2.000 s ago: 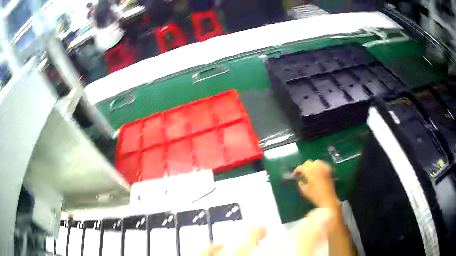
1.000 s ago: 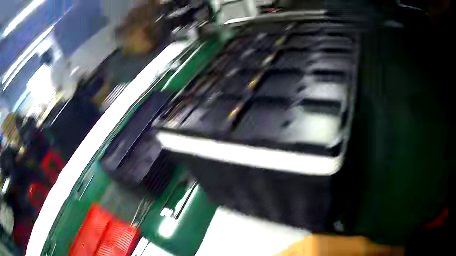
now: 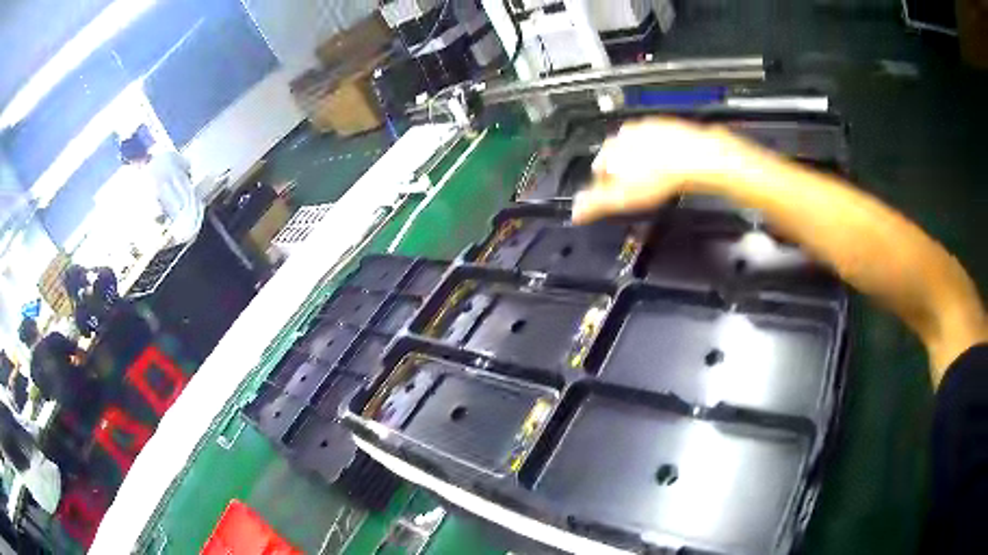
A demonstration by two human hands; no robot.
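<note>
A high stack of black blister trays fills the middle; its top tray (image 3: 693, 401) has large rectangular pockets. Phone frames (image 3: 531, 423) with gold-orange details lie in several pockets of the left column. The two nearest right-column pockets hold no frame. My right hand (image 3: 639, 171) is over the far part of the tray, fingers bent down, the forearm crossing from the right edge. The hand is overexposed and hides the pockets beneath; I cannot tell whether it holds anything. My left hand is out of the picture.
A lower stack of black trays (image 3: 347, 352) stands left on the green surface (image 3: 450, 184). A red basket (image 3: 244, 533) shows at the bottom left. A metal rail (image 3: 650, 74) runs behind the trays. Red stools (image 3: 152, 374) and people are at the left.
The view has swung right from the white feed track and red basket to the high tray stack. My right hand now shows over the tray's far part.
</note>
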